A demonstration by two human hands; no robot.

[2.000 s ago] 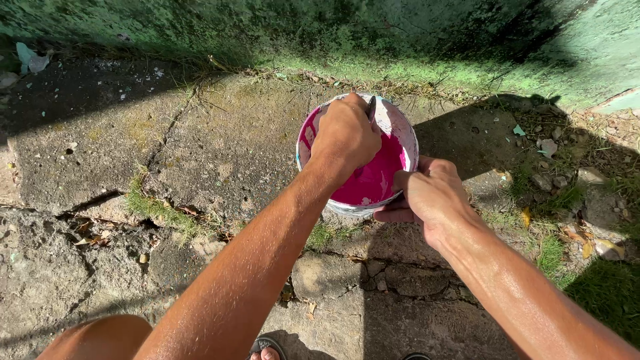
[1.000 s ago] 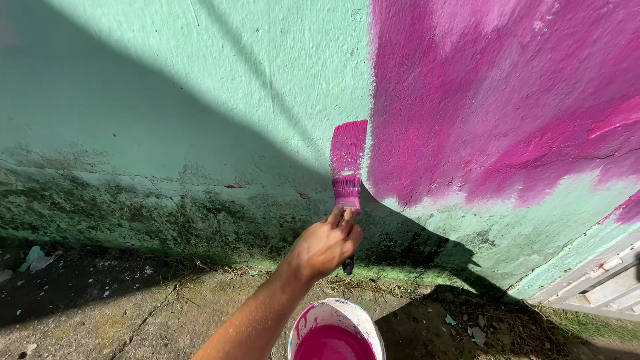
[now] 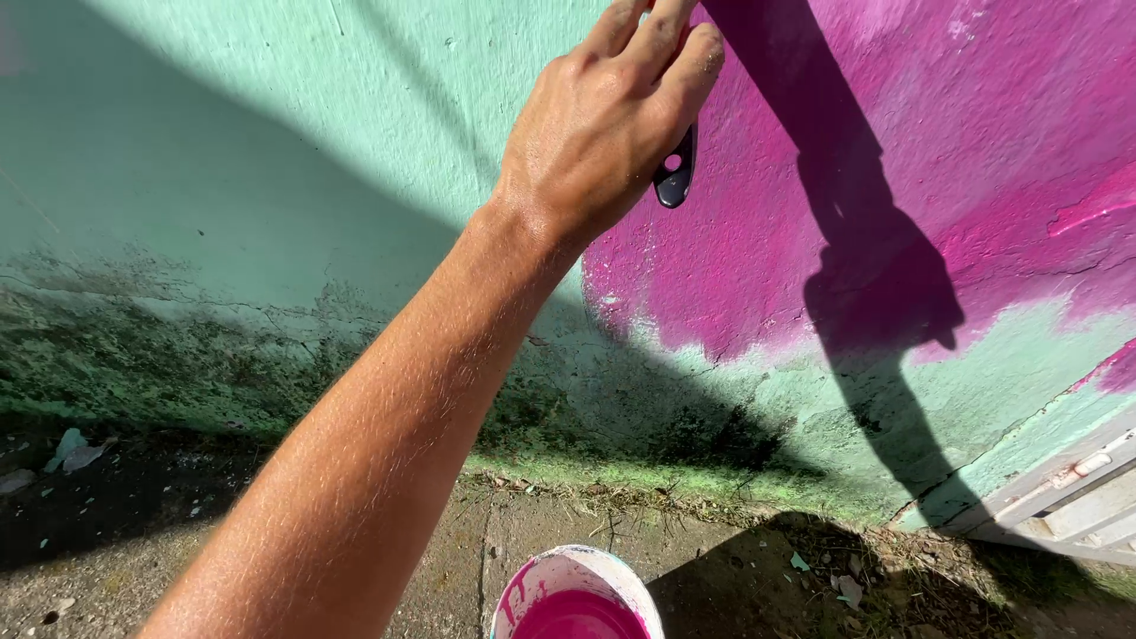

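Observation:
My left hand [image 3: 612,124] is raised at the top centre, back of the hand towards me, over the line where mint green wall paint meets magenta paint. It is closed around a paintbrush, whose black handle end [image 3: 676,182] with a hanging hole sticks out below the fingers. The bristles are hidden or out of frame. Lower down, a white plastic bucket [image 3: 655,612] of magenta paint shows at the bottom edge, its inner wall streaked with paint. My right hand is not in view.
The rough wall [image 3: 266,204] carries dark moss stains low down. A white slatted metal gate [image 3: 1074,497] stands at the lower right. Below the wall runs cracked concrete paving [image 3: 453,550] with dry grass and debris. Shadows of an arm and hand cross the magenta area.
Two seconds ago my left hand was in the bucket and my right hand at its rim. My left hand has since risen up the wall with the brush; the view has tilted up.

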